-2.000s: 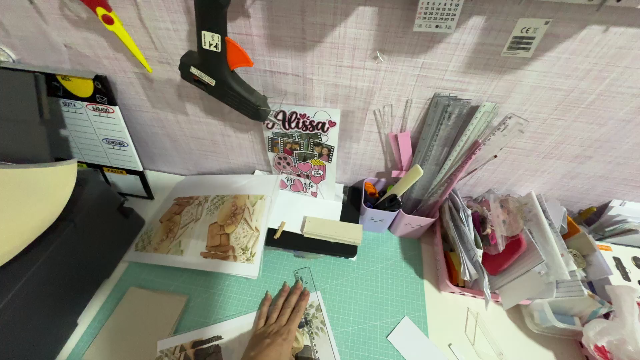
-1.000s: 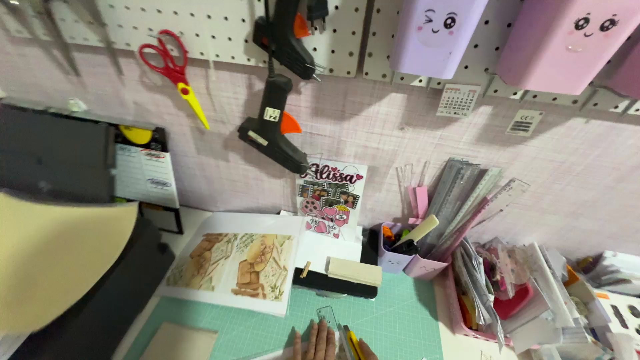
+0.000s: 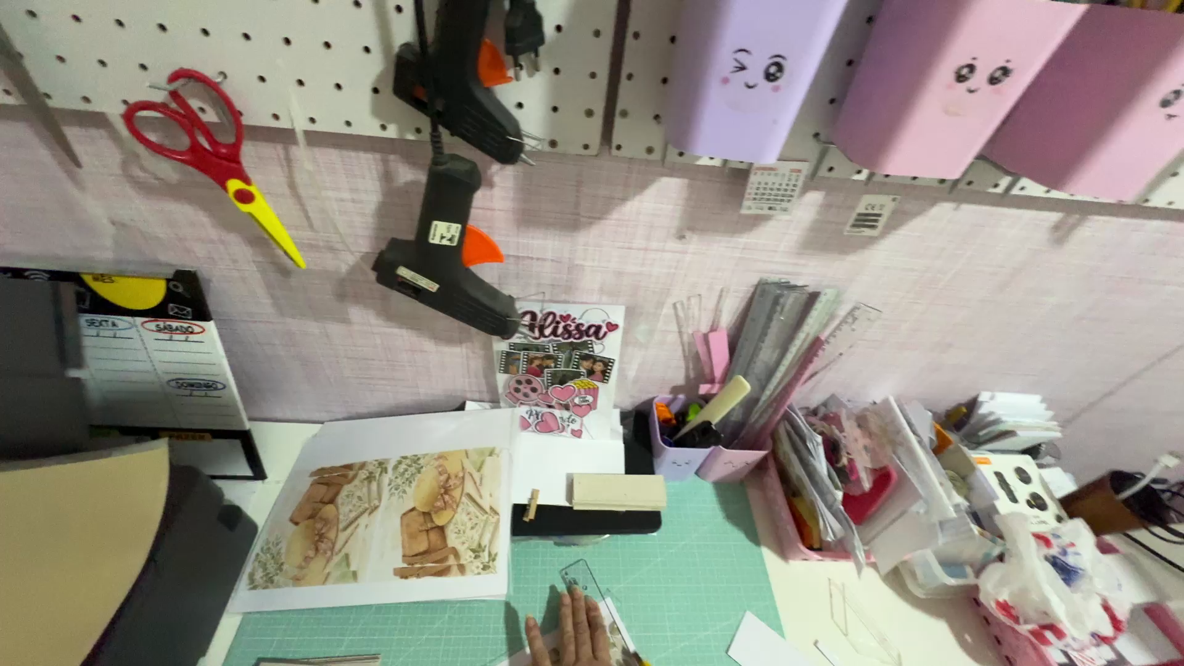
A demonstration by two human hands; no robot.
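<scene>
My left hand point(image 3: 575, 634) lies with fingers spread, pressing a clear plastic ruler point(image 3: 577, 573) and a printed sheet point(image 3: 622, 631) on the green cutting mat point(image 3: 712, 592) at the bottom centre. Beside it, at the frame's lower edge, a small yellow tip point(image 3: 642, 659) shows; what it belongs to is cut off. My right hand is outside the frame. Up and to the left lies a white sheet printed with brown and green pictures point(image 3: 453, 518). Behind the mat, a stack of cream card pieces point(image 3: 618, 492) and a small wooden clothespin point(image 3: 532, 505) rest on a black item.
Two black glue guns point(image 3: 449, 250) and red-and-yellow scissors point(image 3: 217, 166) hang from the pegboard. A lilac holder point(image 3: 683, 455) with rulers stands behind the mat. At right is a pink basket point(image 3: 786, 532) of papers; at left, a dark machine point(image 3: 199, 546). A white paper piece point(image 3: 760, 642) lies on the mat's right edge.
One second ago my right hand showed beside the ruler with a yellow tool; now it is out of view. The view has tilted up since two seconds ago.
</scene>
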